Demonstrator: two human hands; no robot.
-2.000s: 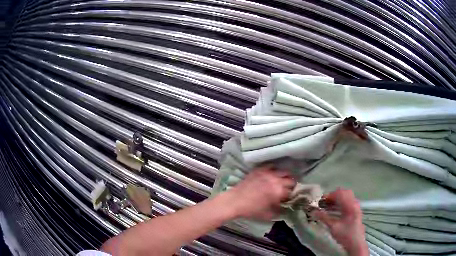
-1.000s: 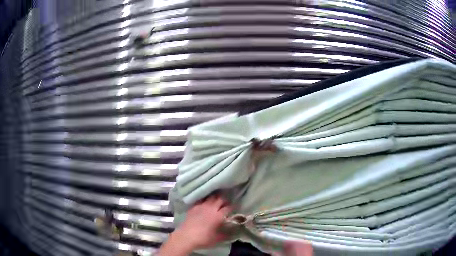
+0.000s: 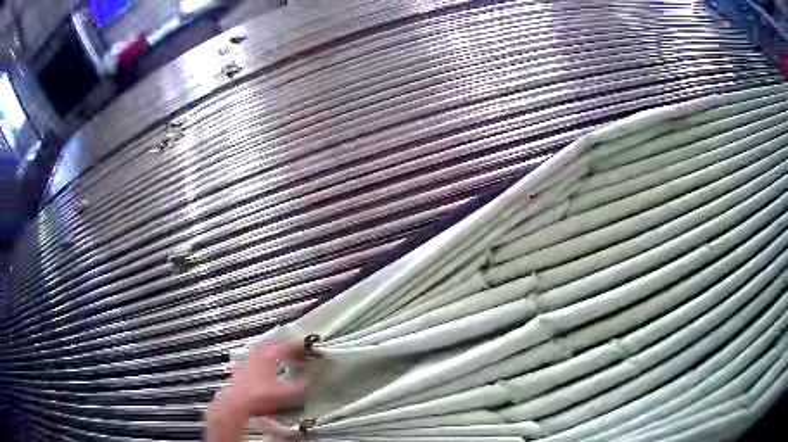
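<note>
A pale green curtain (image 3: 553,319) lies in long pleated folds over the metal rods, from bottom centre to the right edge. Its folds are gathered at two small dark clips near its left end, one upper (image 3: 311,343) and one lower (image 3: 307,426). A dark strip (image 3: 415,240) runs along its upper edge. My left hand (image 3: 255,388) is blurred at the curtain's left end, fingers beside the upper clip and over the cloth. Whether it grips the cloth cannot be told. My right hand is not in view.
The rack of shiny metal rods (image 3: 346,155) fills most of the view. Small clips lie on it at the left (image 3: 183,262), farther back (image 3: 170,135) and near its far edge (image 3: 231,69). Blurred equipment and a blue panel (image 3: 108,9) stand beyond, at the upper left.
The view has swung to show more of the rack and the room. The gathered curtain end now sits lower left in view. My right hand has left the picture; my left hand is beside the upper clip.
</note>
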